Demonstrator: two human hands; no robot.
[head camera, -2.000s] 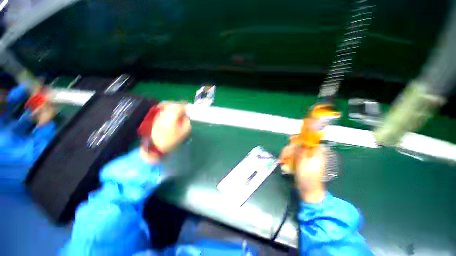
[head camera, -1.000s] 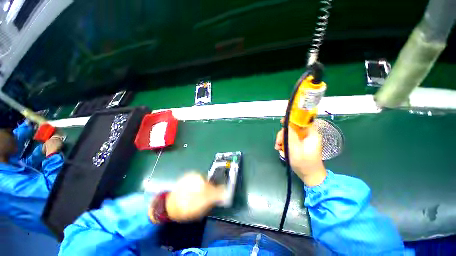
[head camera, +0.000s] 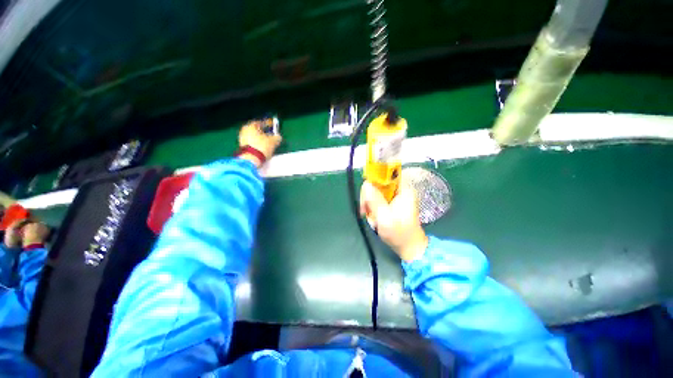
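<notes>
My left hand (head camera: 258, 140) is stretched forward over the conveyor, its fingers on a phone assembly (head camera: 272, 125) that shows only in part. My right hand (head camera: 395, 215) is closed around the lower part of the yellow electric screwdriver (head camera: 386, 151), which stands roughly upright at the middle of the bench. A black power cord (head camera: 353, 184) runs from its top down to the bench's front edge. The round speckled screw dish (head camera: 429, 195) lies just right of the screwdriver, partly hidden by my right hand. The screwdriver's tip is hidden.
Phone assemblies (head camera: 342, 119) lie on the green conveyor (head camera: 443, 111) beyond the white rail (head camera: 457, 145). A wrapped post (head camera: 533, 96) slants at right. At left are the red bin (head camera: 164, 203), partly behind my sleeve, and a black tray (head camera: 70, 288) with silvery parts. A neighbouring worker's hands (head camera: 26, 232) show far left.
My left hand has moved forward from the bench to the conveyor; the phone assembly is gone from the bench. My right hand still holds the screwdriver. The view has shifted right.
</notes>
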